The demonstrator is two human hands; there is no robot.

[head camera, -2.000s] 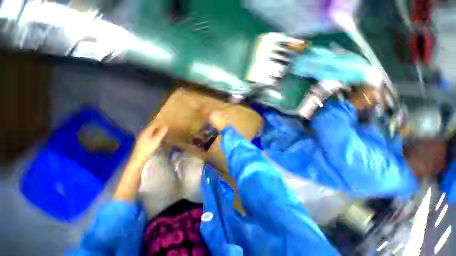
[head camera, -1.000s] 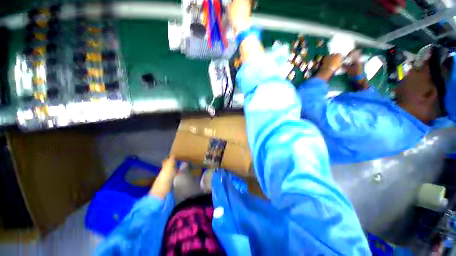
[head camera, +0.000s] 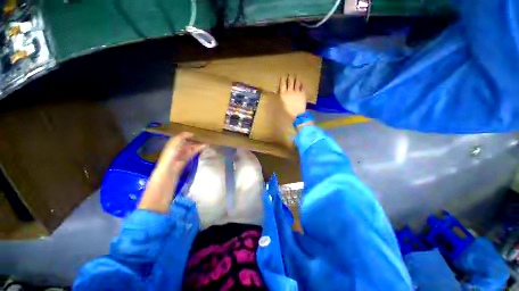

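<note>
A brown cardboard carton (head camera: 199, 102) stands below the bench edge, in front of my knees. Its flaps leave a gap in the middle, where dark parts in a shiny clear tray (head camera: 243, 108) show. My right hand (head camera: 293, 99) lies flat on the right flap, fingers a little apart, holding nothing. My left hand (head camera: 179, 150) is blurred at the carton's near left edge, by a raised flap. Its fingertips are unclear, so I cannot tell whether it grips the flap.
The green-matted bench (head camera: 114, 25) runs along the top, with a clear blister tray (head camera: 25, 45) at its left corner and a white cable loop (head camera: 202, 37) at its edge. A blue stool (head camera: 122, 182) and a large carton (head camera: 57, 153) are left. A blue-sleeved person (head camera: 421, 74) is right.
My right hand has come down from the bench onto the carton. My left hand has stayed by the carton's left side. The view has tilted down, showing less of the bench.
</note>
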